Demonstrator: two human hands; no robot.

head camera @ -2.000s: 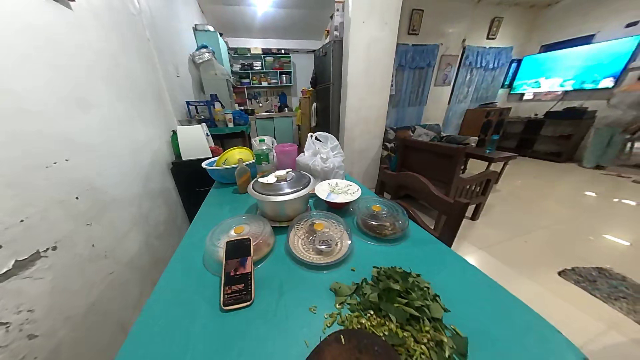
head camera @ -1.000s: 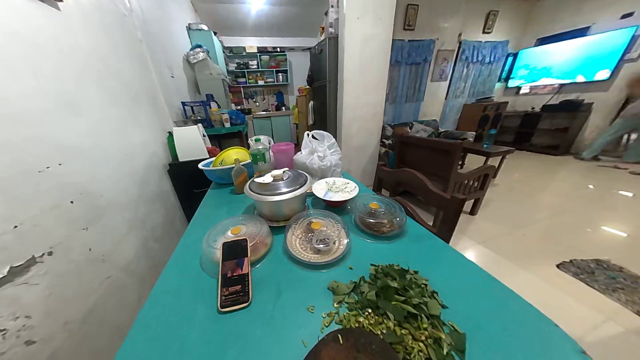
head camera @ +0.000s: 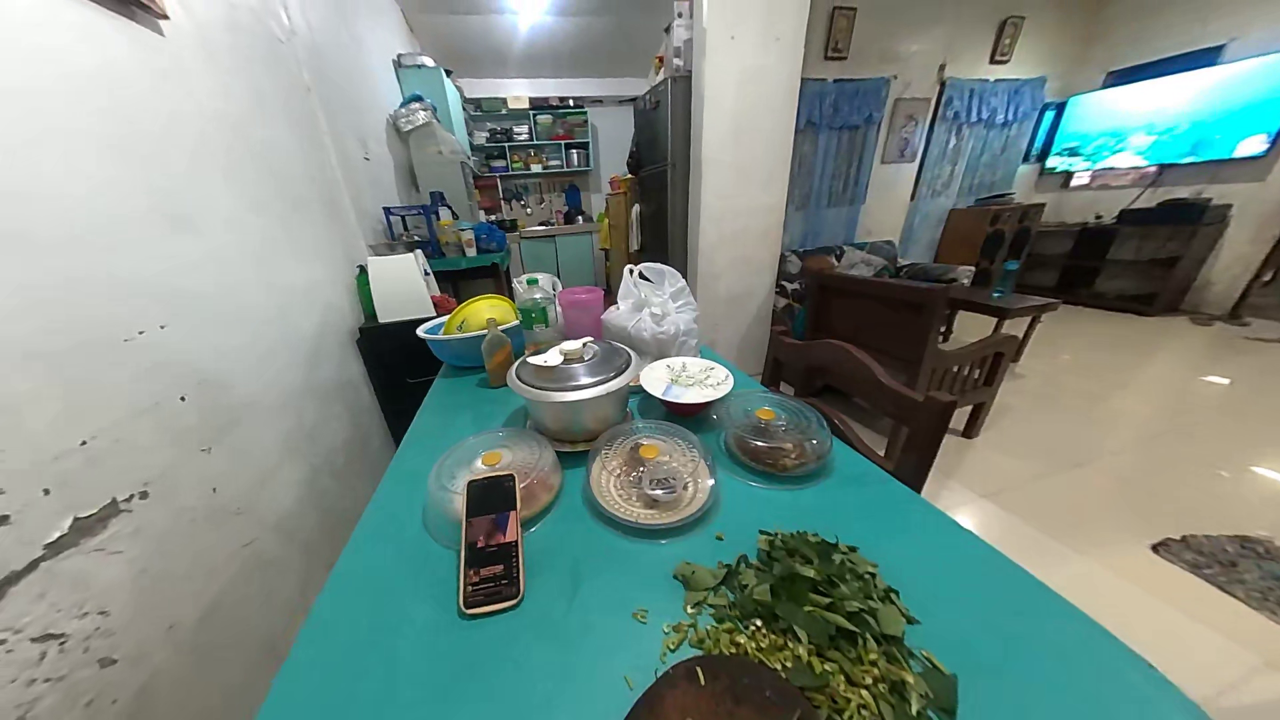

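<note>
Neither my left hand nor my right hand shows in the head view. At the bottom edge is part of a round dark wooden board (head camera: 722,692) with green bits on it. Behind and to its right lies a heap of green leaves (head camera: 825,600), with chopped green pieces (head camera: 760,650) along its near side. A smartphone (head camera: 492,545) with a lit screen leans against a clear plastic food cover (head camera: 480,450). Two more clear covers stand over a patterned plate (head camera: 650,490) and over a dish of dark food (head camera: 775,450).
Farther back on the green table (head camera: 400,620) stand a lidded metal pot (head camera: 573,405), a white plate (head camera: 686,380) on a red bowl, a glass bottle (head camera: 497,355), a blue basin (head camera: 465,348), a pink container (head camera: 581,312) and a white plastic bag (head camera: 655,315). A wooden armchair (head camera: 870,370) is at the right.
A person at the far right edge has moved mostly out of view. The board at the bottom edge shows slightly differently. The leaves and dishes stay in place.
</note>
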